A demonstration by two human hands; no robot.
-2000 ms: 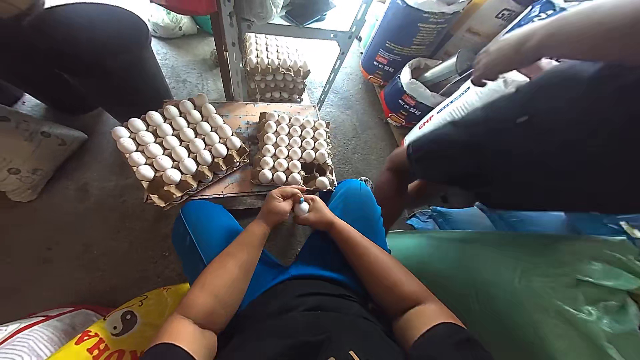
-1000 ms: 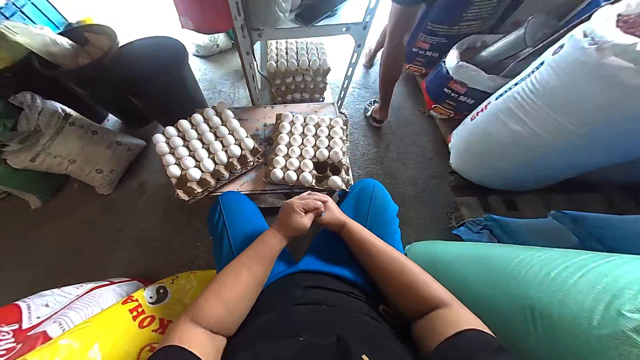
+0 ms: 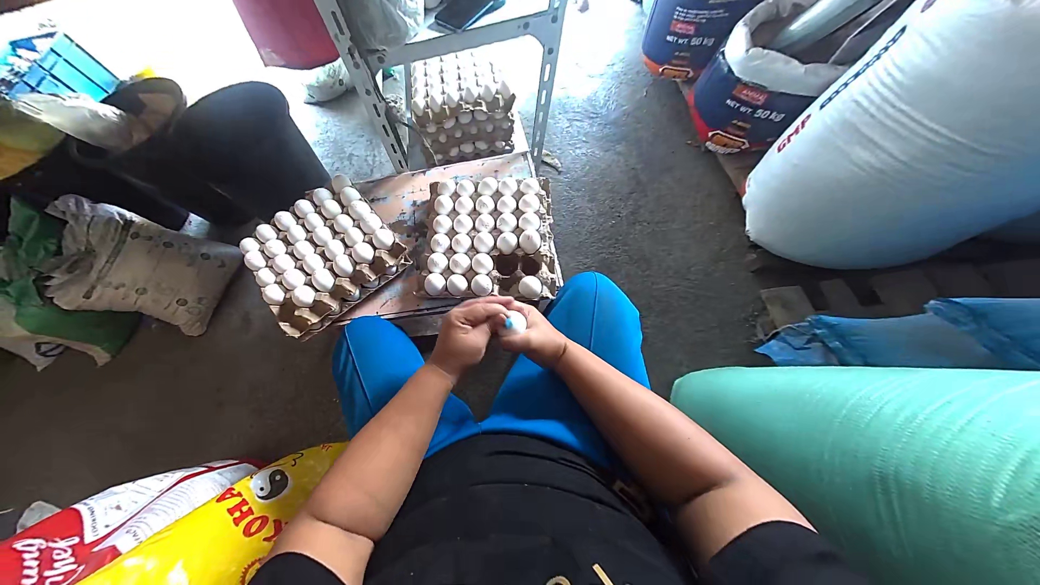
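Note:
Over my knees, my right hand (image 3: 532, 335) is closed around a white egg (image 3: 515, 322). Pressed up against it, my left hand (image 3: 471, 331) has curled fingers at a small blue thing on the egg, too small to identify; whether the left fingers pinch it is hidden. Just ahead, a cardboard tray of white eggs (image 3: 485, 223) lies on a low worn board (image 3: 398, 195), with several unfilled cups near its front right. Left of it, a second stack of egg trays (image 3: 313, 244) sits at an angle, overhanging the board, with unfilled cups along its near right edge.
More stacked egg trays (image 3: 463, 106) stand behind, under a metal shelf frame (image 3: 548, 73). Black buckets (image 3: 244, 146) and a filled sack (image 3: 146, 260) are at left. A yellow sack (image 3: 211, 520) lies at lower left, a green sack (image 3: 861, 463) at lower right, a white sack (image 3: 902, 130) at upper right.
The other person, at the right two seconds ago and partly seen behind the board one second ago, is out of view. The egg between my hands, hidden one second ago, shows again.

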